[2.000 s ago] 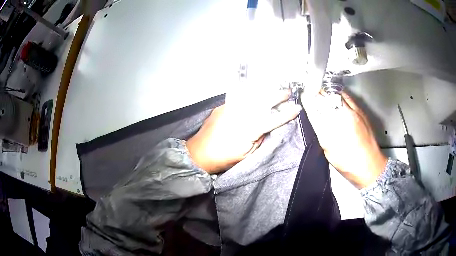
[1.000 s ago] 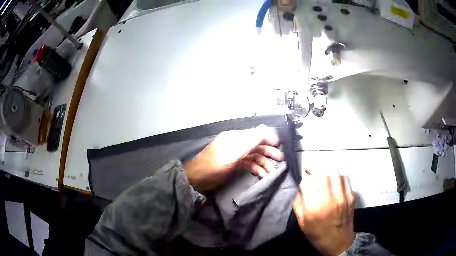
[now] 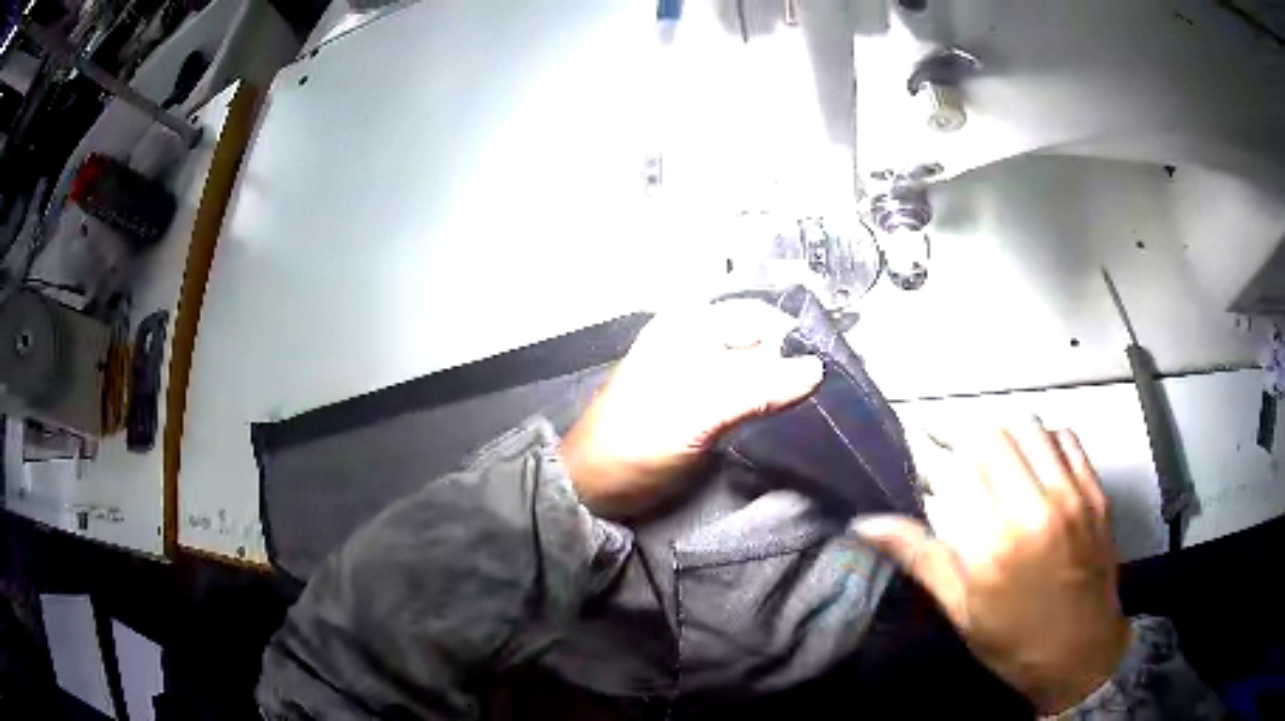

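Note:
A dark garment panel [image 3: 451,409] with grey wrong side and black bound edge lies across the table's front and hangs over the lap. My left hand [image 3: 691,395] grips its folded corner just in front of the presser foot area [image 3: 832,261], which is washed out by glare. A narrow black band [image 3: 832,423] with a pale stitch line curves from that corner towards me. My right hand [image 3: 1022,542] is at the lower right, fingers spread, palm down beside the band; its thumb reaches over the cloth. Whether it pinches cloth is unclear.
The white machine head [image 3: 1071,85] with a round knob [image 3: 941,99] is at upper right. A long pointed pick [image 3: 1153,409] lies right of the machine. At far left, beyond the brown edge strip [image 3: 205,310], are a thread cone [image 3: 42,345], a red-and-black item [image 3: 124,197] and a dark object [image 3: 147,380].
The cloth came out from under the needle area towards me. My left hand now holds the corner with the band folded over. My right hand moved down from the machine, then slightly right.

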